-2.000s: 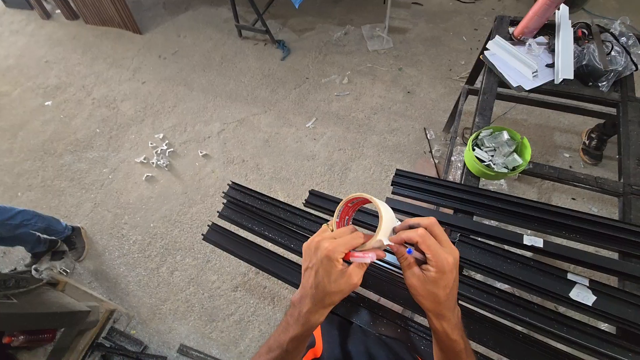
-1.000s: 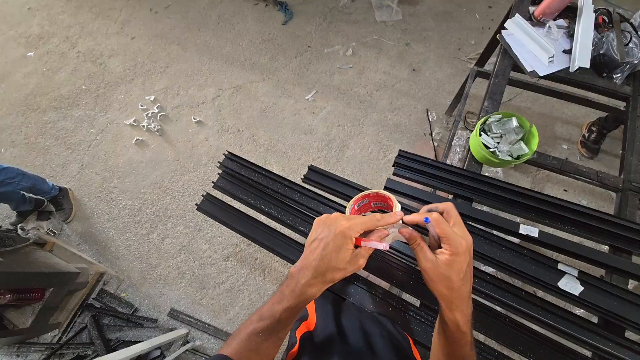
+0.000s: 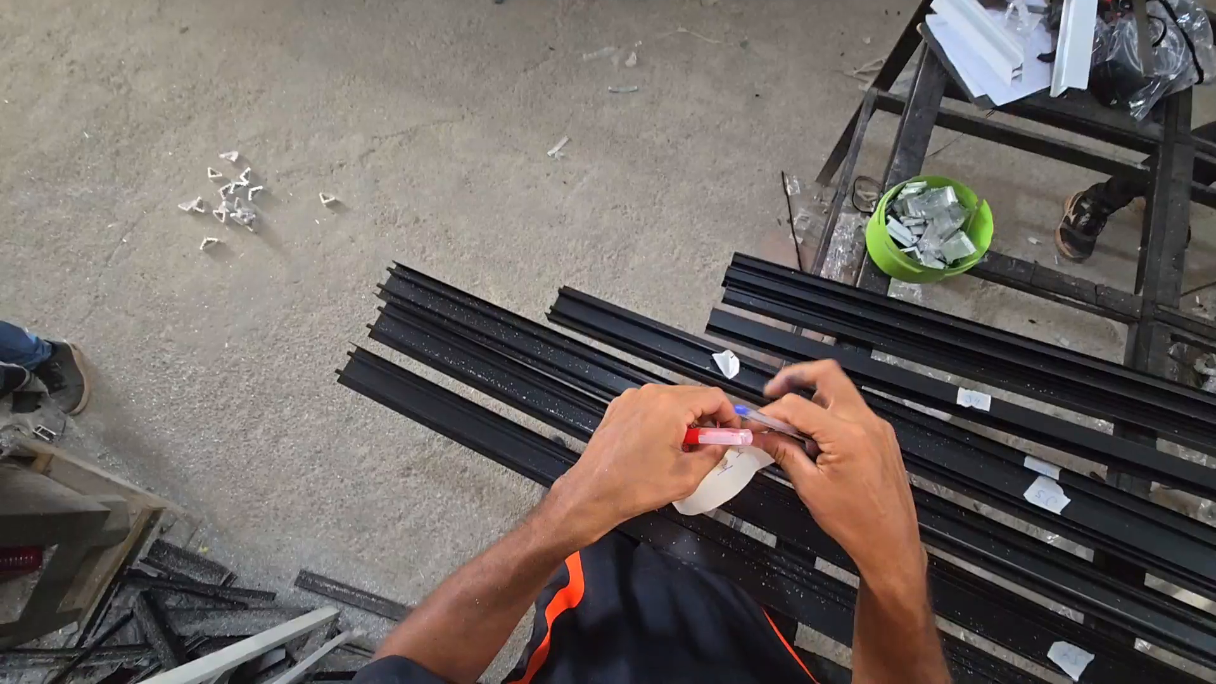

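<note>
My left hand point(image 3: 646, 451) is closed on a pen with a red cap point(image 3: 718, 436), and a roll of masking tape point(image 3: 708, 494) shows partly beneath it, with marks on its pale surface. My right hand point(image 3: 841, 456) holds a clear pen with a blue tip point(image 3: 760, 416) close to the left fingers. A torn piece of white tape point(image 3: 726, 363) is on a black metal profile point(image 3: 646, 332) just beyond my hands. More black profiles lie side by side under both hands, some bearing tape pieces point(image 3: 1047, 494) with writing.
A green bucket point(image 3: 883, 249) of small metal pieces stands at the right by a black metal frame point(image 3: 1054, 142). Small white pieces point(image 3: 233, 195) lie on the concrete floor. Offcuts point(image 3: 190, 617) lie lower left. A person's shoe point(image 3: 68, 378) is at the left, another point(image 3: 1083, 223) at the right.
The tape roll, upright between my hands earlier, now shows lower and partly hidden under my left hand. A torn tape piece now shows on the profile beyond my hands.
</note>
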